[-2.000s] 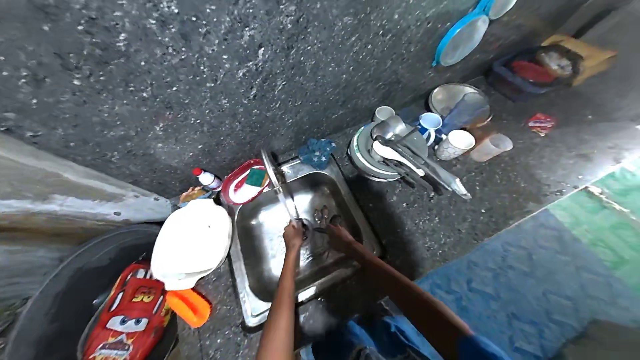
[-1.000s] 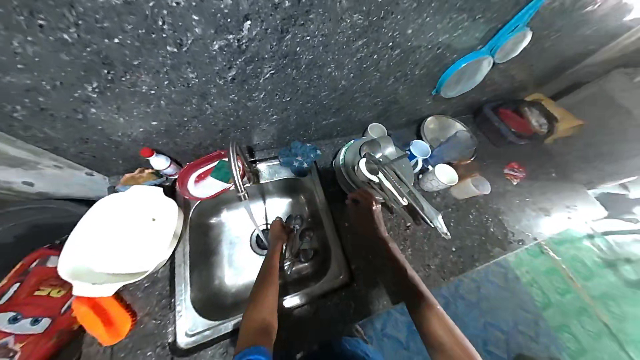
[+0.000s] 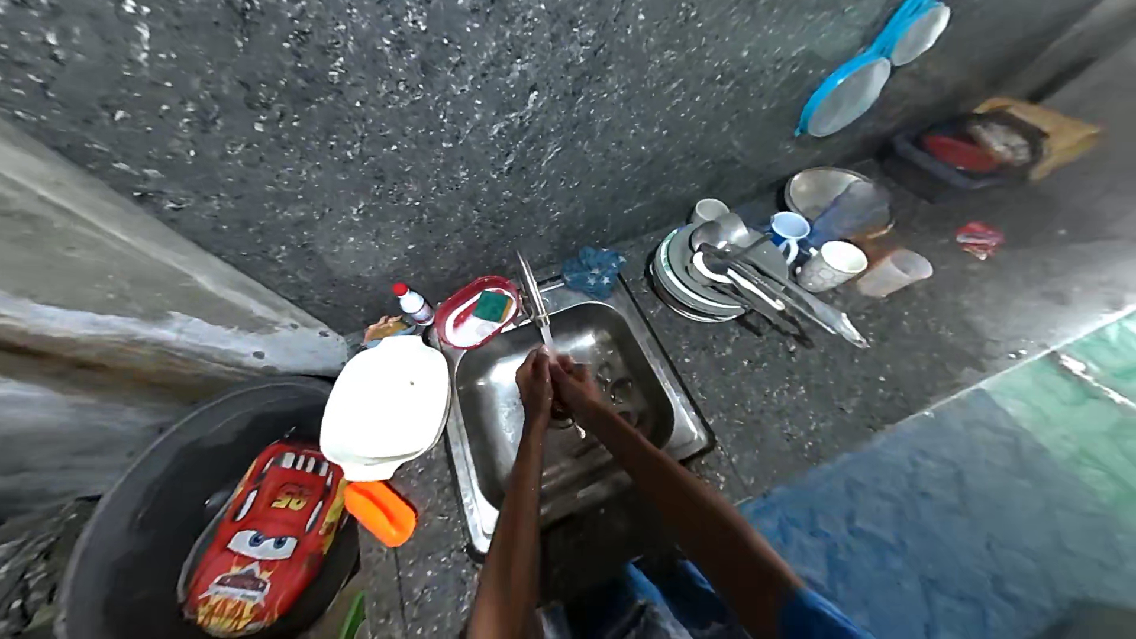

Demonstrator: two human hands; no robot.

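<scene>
Both hands are together over the stainless steel sink, under the stream from the faucet. My left hand touches my right hand; whether anything small is between them cannot be told. Several shiny round items, perhaps utensils or water rings, lie in the basin right of the hands. Behind the sink's left corner sits a red dish with a green scouring sponge. A blue cloth lies at the back right corner. A stack of plates with ladles and other utensils on it stands to the right.
White plastic basins and an orange plastic item are left of the sink, beside a red-capped bottle. A black tub holds a red car-shaped item. Mugs stand right; blue-rimmed strainers hang on the wall.
My right hand has moved from beside the plate stack to my left hand under the faucet. The view has shifted.
</scene>
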